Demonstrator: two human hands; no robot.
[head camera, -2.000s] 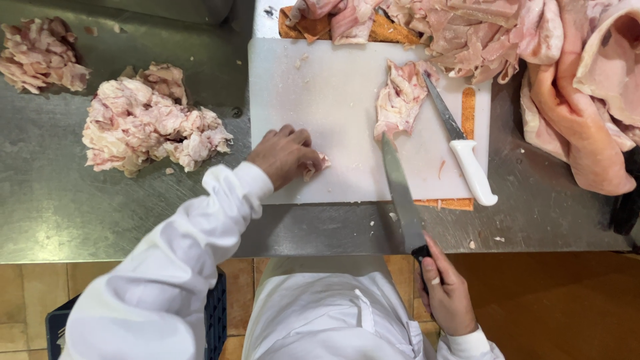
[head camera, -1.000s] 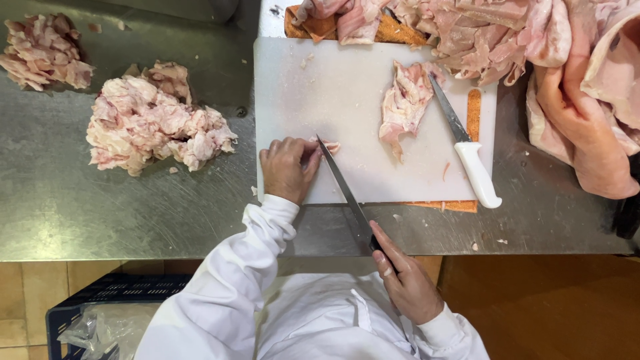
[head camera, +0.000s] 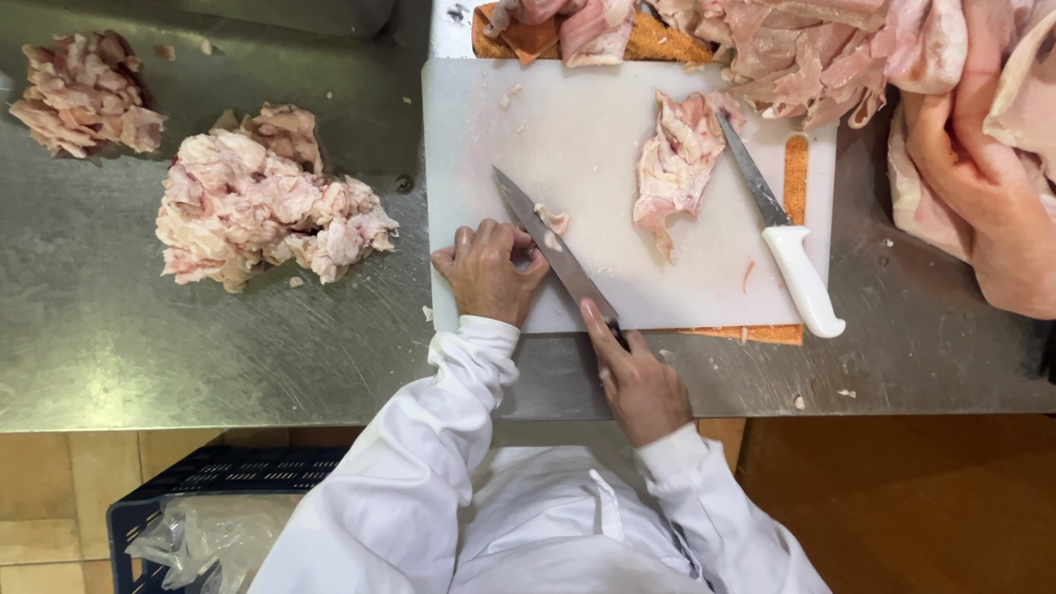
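Note:
My right hand (head camera: 639, 371) grips the black handle of a long kitchen knife (head camera: 561, 252), its blade slanting up and left across a white cutting board (head camera: 577, 115). At the blade's left side rests my left hand (head camera: 492, 268), fingers curled near a small meat scrap (head camera: 551, 218); the fingertips are partly hidden, so whether they pinch anything is unclear. A larger piece of pale raw meat or skin (head camera: 676, 169) lies on the board's right half. Beside it is a white-handled boning knife (head camera: 796, 272), its tip by that piece and its handle over the board's edge.
Two piles of pale trimmings, a large one (head camera: 256, 214) and a smaller one (head camera: 87, 95), lie on the steel table (head camera: 247, 355). Raw meat or skin pieces (head camera: 808, 49) are heaped at upper right, over orange cloth (head camera: 660, 37). A blue crate (head camera: 124, 544) holding clear plastic stands below left.
Two seconds ago the long knife's tip was at the larger piece; the knife has moved left to the small scrap beside my left hand. The blue crate shows more.

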